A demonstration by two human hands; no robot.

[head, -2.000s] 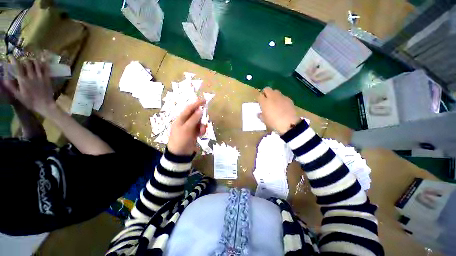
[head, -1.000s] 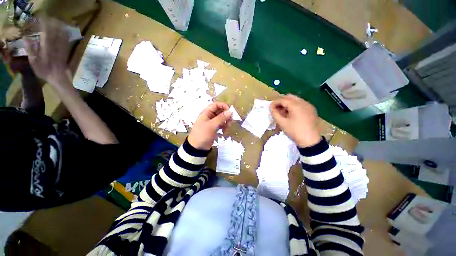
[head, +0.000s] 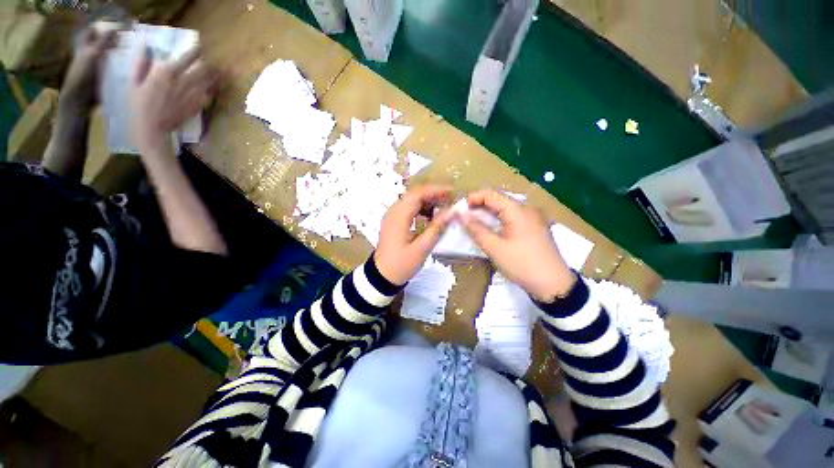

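Note:
My left hand (head: 409,236) and my right hand (head: 521,242) are together at the middle of the bench. Both pinch a small white paper slip (head: 465,239) between their fingers, which partly hide it. A loose heap of small white cards (head: 358,176), some triangular, lies just left of my left hand. A small stack of white slips (head: 427,291) lies below my left hand. A longer fanned pile of leaflets (head: 505,322) lies below my right hand, and another (head: 633,320) lies right of my right sleeve.
A person in black at the left handles a white stack (head: 123,91). A white pile (head: 291,110) lies beyond the heap. Open boxes (head: 501,64) stand on the green belt (head: 567,87). More boxes (head: 709,196) stand at right by a grey rail (head: 741,306). Brown cardboard (head: 448,142) covers the bench.
My two hands have come together over the paper slip. The person at left has brought the white stack closer. The view has shifted, so the belt and boxes sit differently in it.

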